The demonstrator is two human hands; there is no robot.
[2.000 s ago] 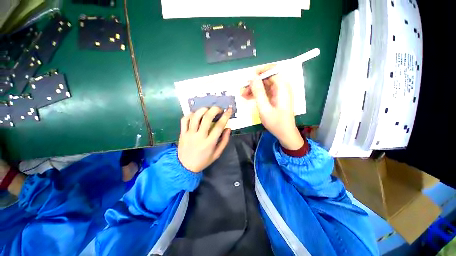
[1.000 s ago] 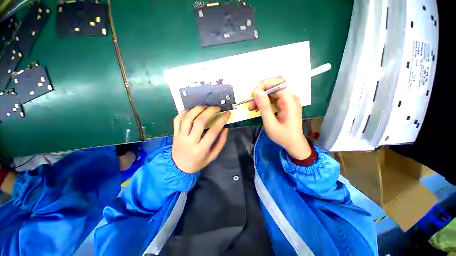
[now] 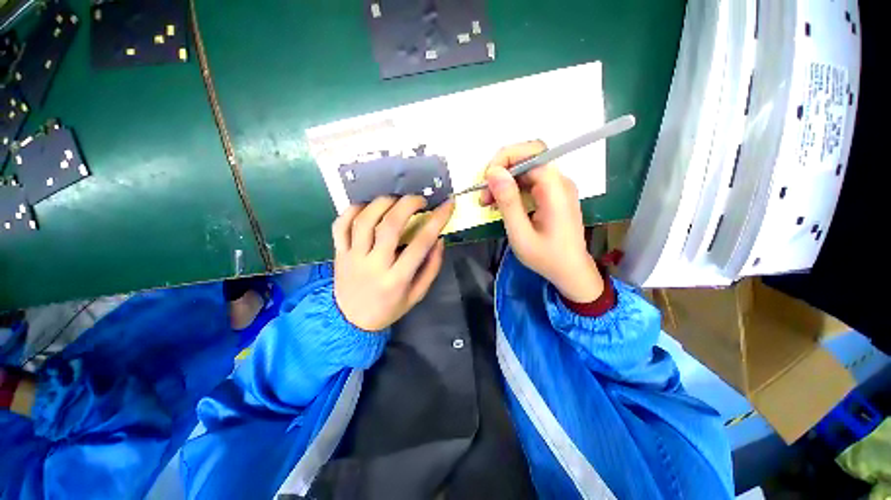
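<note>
A black board (image 3: 396, 177) with small pale squares lies on the left part of a white and yellow backing sheet (image 3: 532, 107) at the bench's near edge. My left hand (image 3: 383, 256) rests with its fingertips on the board's lower edge and hides part of it. My right hand (image 3: 545, 217) holds silver-grey tweezers (image 3: 581, 143) like a pen. The tweezers' tip is at the board's lower right corner, close to my left fingertips. Whether the tip holds a tiny piece cannot be told.
Another black board (image 3: 430, 39) lies beyond the sheet. Several black boards (image 3: 51, 161) lie at left, past a dark cord (image 3: 223, 137). Large white curved sheets (image 3: 786, 146) stand at right above an open cardboard box (image 3: 772, 342). A blue-clothed person (image 3: 117, 391) is at lower left.
The view has shifted, so the boards at left and beyond the sheet sit higher and further left. The tweezers have tilted and their tip has stayed by the board's lower right corner since one second ago.
</note>
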